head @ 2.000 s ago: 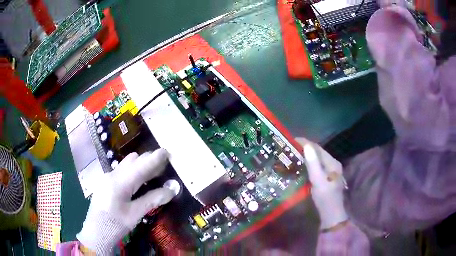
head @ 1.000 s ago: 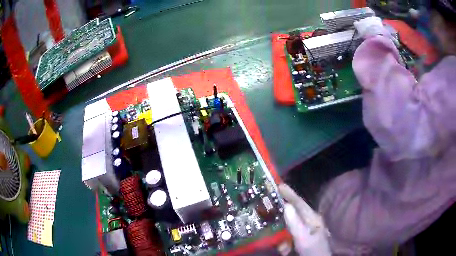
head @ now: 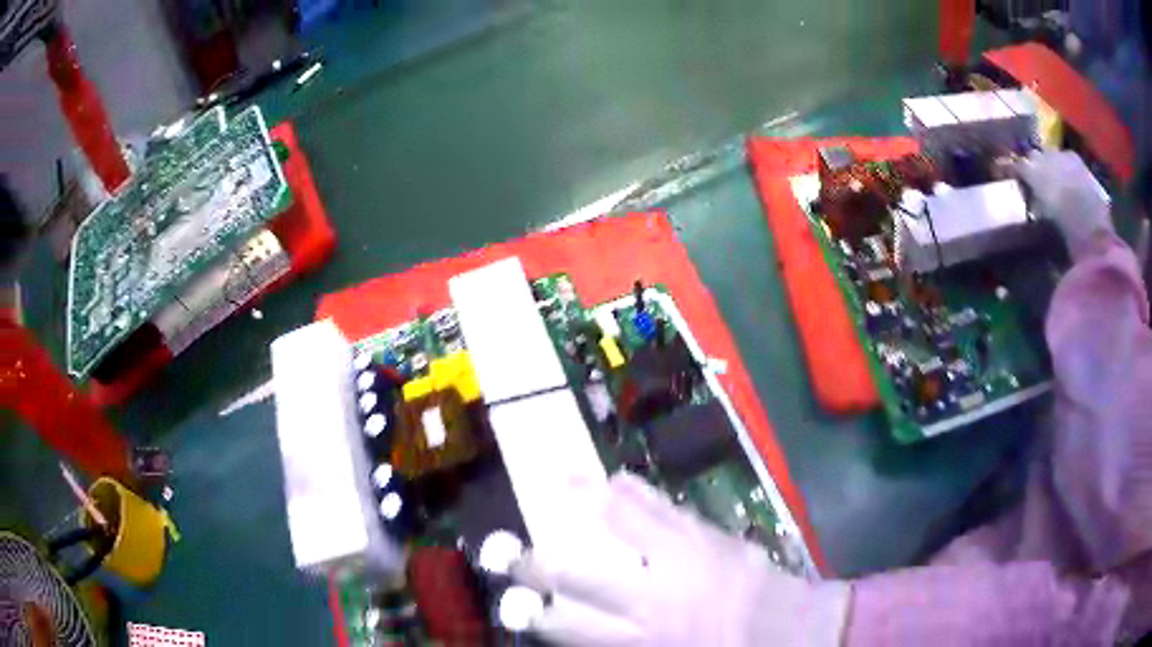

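A large green circuit board [head: 740, 487] lies component side up on a red pad [head: 619, 240]. It carries white heat sinks [head: 322, 461], a transformer with yellow tape [head: 433, 430], dark red-brown coils [head: 445, 594] and pale-topped capacitors [head: 500, 551]. A black lead crosses the middle heat sink. My right hand [head: 676, 575], in a white glove, reaches in from the lower right over the middle heat sink, fingers apart, tips beside the capacitors. It is blurred and hides the board's lower right part. It holds nothing that I can see. My left hand is not in view.
Another green board [head: 164, 240] leans at the upper left. At the right, a person's pink sleeve [head: 1099, 329] and gloved hand reach over another board [head: 966, 348] on a red pad. A yellow cup [head: 133, 537], a fan [head: 38, 588] and a red-marked sheet [head: 164, 636] are at lower left.
My left hand, on the board two seconds ago, has left the picture. My right hand has moved from the board's right edge onto its middle. The board appears lower and further right.
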